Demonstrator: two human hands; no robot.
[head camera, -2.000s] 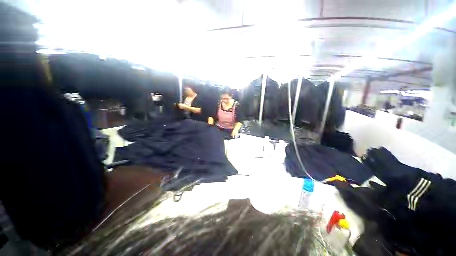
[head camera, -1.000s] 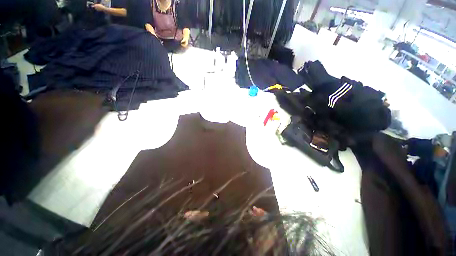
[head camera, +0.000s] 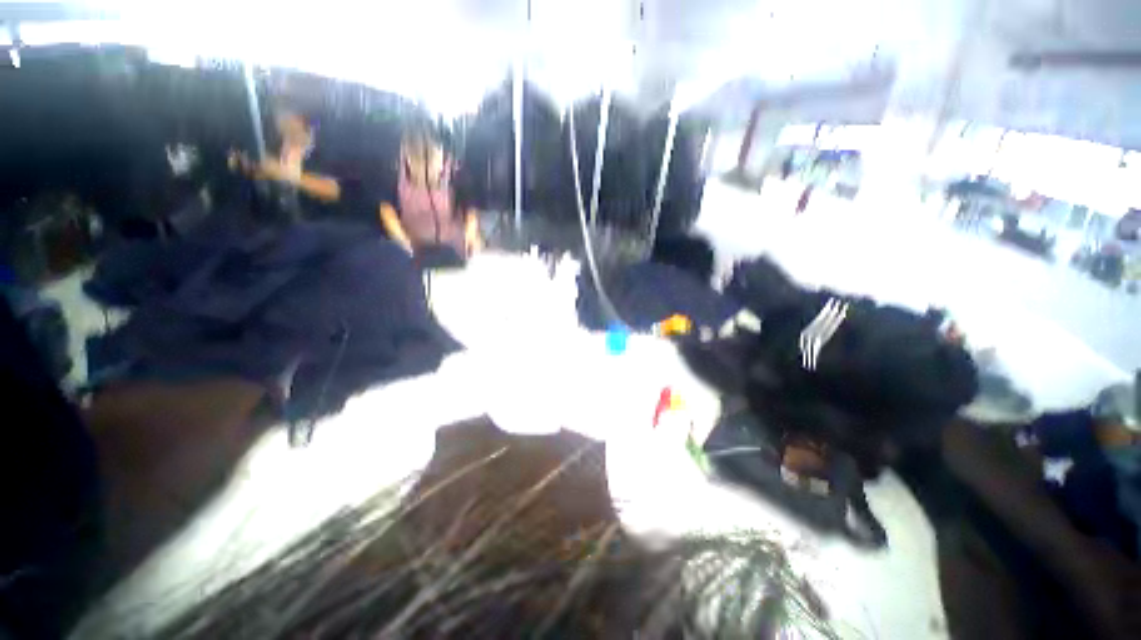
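Observation:
The brown vest (head camera: 513, 481) lies on the white worktable (head camera: 232, 500) in front of me, its neckline and shoulders pointing away. Strands of hair cover its lower part. Neither my left hand nor my right hand can be seen; the hair and the bottom edge of the picture hide that area. The picture is blurred.
A navy garment pile (head camera: 263, 306) and brown garments (head camera: 169, 450) are at left. A blue bottle cap (head camera: 617, 339), a red and yellow item (head camera: 664, 405), a black bag (head camera: 763, 469) and a black striped jacket (head camera: 876, 356) are at right. Two people stand beyond the table.
The view tilted down, then partly up again. The vest now shows lower and mostly behind hair. The fingers visible on it one second ago are out of sight.

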